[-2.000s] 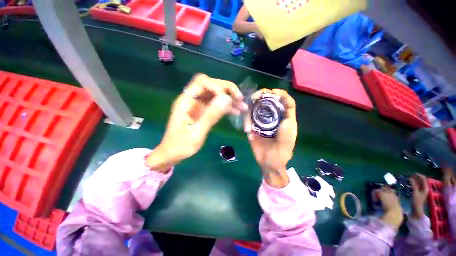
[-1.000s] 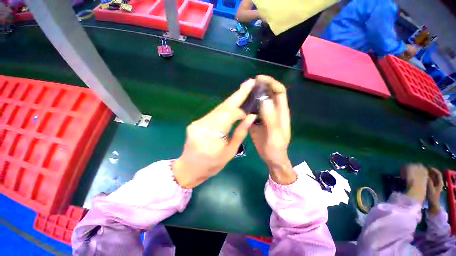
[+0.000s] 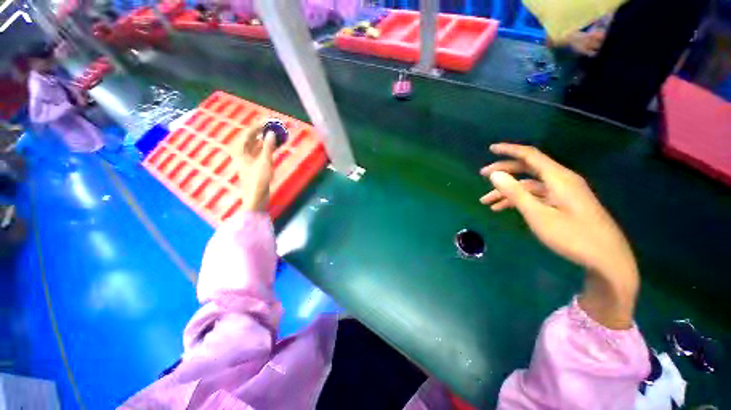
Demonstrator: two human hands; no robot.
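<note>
My left hand (image 3: 258, 164) holds a round black watch head (image 3: 274, 130) with a silvery rim, over the upper right part of the red-orange compartment tray (image 3: 215, 210). The thumb lies on the disc; the other fingers are blurred. My right hand (image 3: 565, 210) is above the green bench, empty, with its fingers apart and slightly curled. Another watch head (image 3: 470, 243) lies on the green bench, below and left of my right hand.
A grey post (image 3: 308, 80) stands right beside the tray. Divided red bins (image 3: 457, 61) and a red board (image 3: 697, 128) lie on the far side. Dark discs (image 3: 691, 344) and white sheets (image 3: 664, 386) are at lower right. A person (image 3: 54, 112) is at far left.
The view has turned left. My hands have parted; my left hand has moved left over the tray with the watch head. My right hand has let go of it and opened.
</note>
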